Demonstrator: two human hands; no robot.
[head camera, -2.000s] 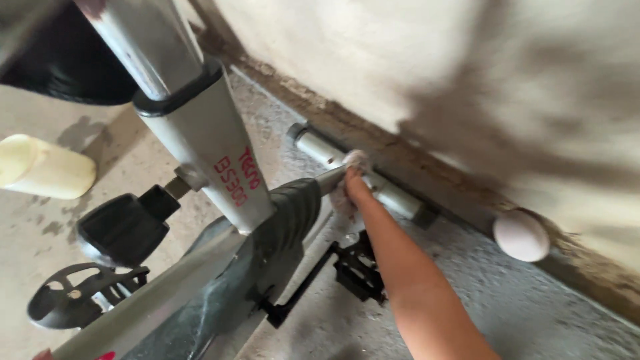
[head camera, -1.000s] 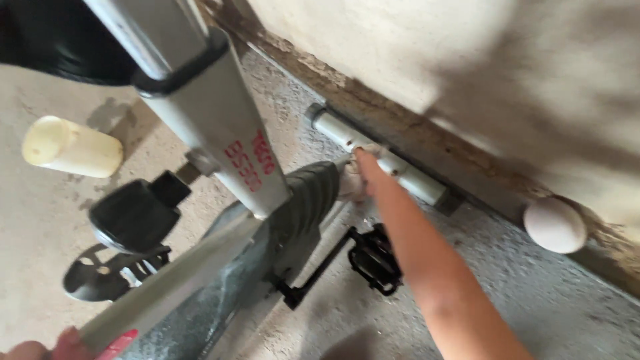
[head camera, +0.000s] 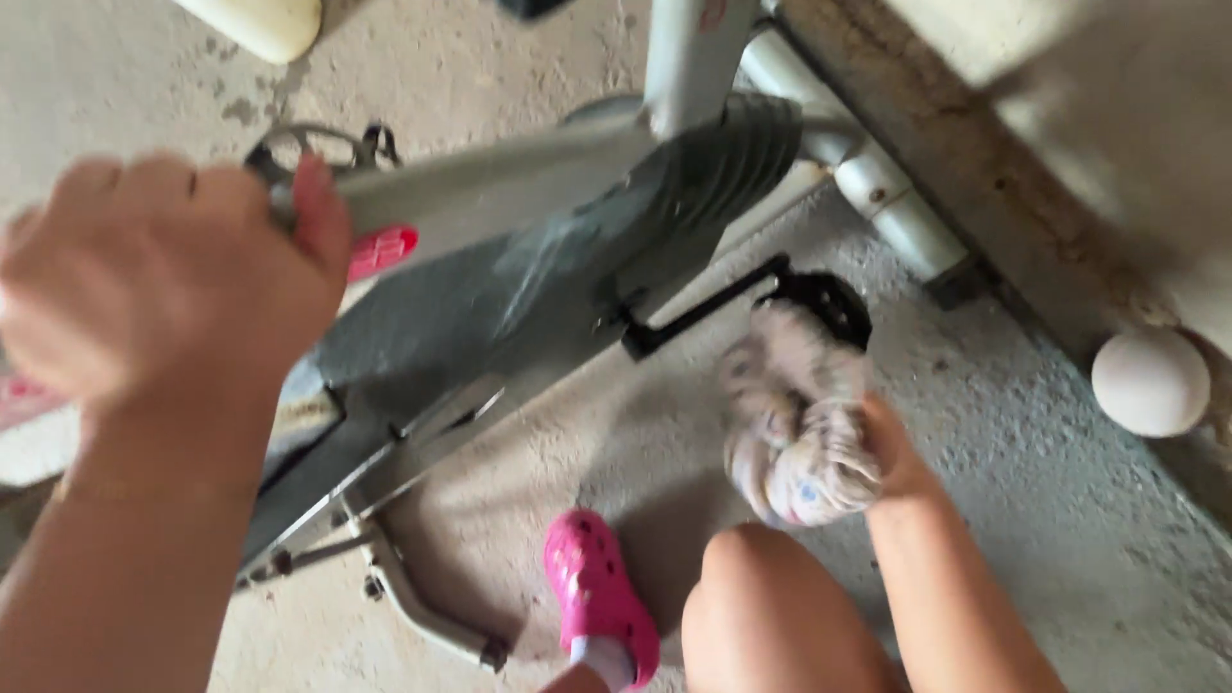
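Observation:
My left hand (head camera: 173, 269) is closed around the grey frame tube (head camera: 500, 183) of an exercise bike, beside a red emblem. My right hand (head camera: 890, 448) grips a bunched, dirty light cloth (head camera: 804, 414), blurred, right at the near black pedal (head camera: 828, 303); whether the cloth touches the pedal I cannot tell. A black crank arm (head camera: 703, 313) joins that pedal to the dark grey housing (head camera: 539, 279). Beyond lies the bike's tubular grey foot bar (head camera: 895, 212), near the wall. The far pedal (head camera: 318, 149) shows past my left hand.
A pale round object (head camera: 1150, 382) rests by the wall base (head camera: 1059, 221) at the right. At the upper left stands a cream-coloured container (head camera: 269, 24). My pink clog (head camera: 597, 597) and bare knee are at the bottom, on the rough concrete floor (head camera: 539, 452).
My right hand has drawn back with the cloth from the foot bar to the near pedal. My left hand, barely in view a second ago, now shows fully on the frame. The view has shifted.

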